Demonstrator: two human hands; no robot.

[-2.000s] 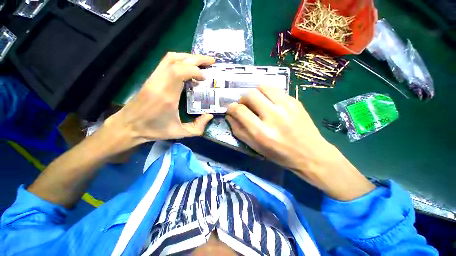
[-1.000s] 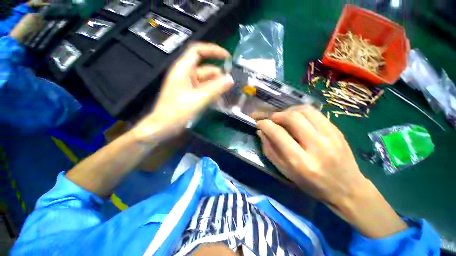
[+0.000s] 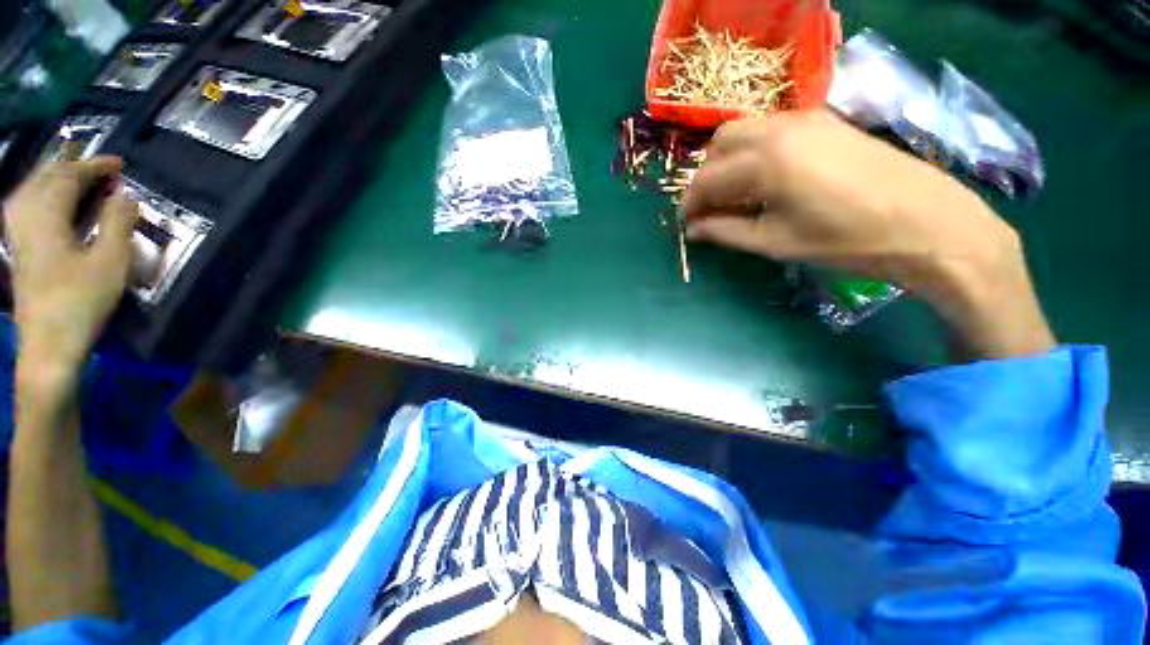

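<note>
My left hand [image 3: 66, 258] is at the left edge over the black foam tray [image 3: 252, 224], its fingers at a silver phone middle frame [image 3: 173, 250] that lies in a tray pocket; whether it grips the frame is unclear. My right hand [image 3: 826, 189] is over the loose pile of thin gold-and-dark strips [image 3: 646, 149] before the red bin [image 3: 817, 57]. Its thumb and fingertips are together at a thin strip [image 3: 685, 256] that points down towards the mat; the fingertips partly hide it. More frames [image 3: 240, 111] sit in tray pockets.
A white-label bag [image 3: 502, 161] lies on the green mat [image 3: 429, 302]. The green-label bag [image 3: 860, 292] is partly hidden under my right hand. Clear bags of dark parts [image 3: 940, 107] lie right of the bin. A cardboard box [image 3: 322, 422] stands below the table edge.
The frame has left the middle of the bench, and my left hand has moved left to the tray. My right hand has moved to the strip pile. The view has shifted, and the other person's sleeve is gone.
</note>
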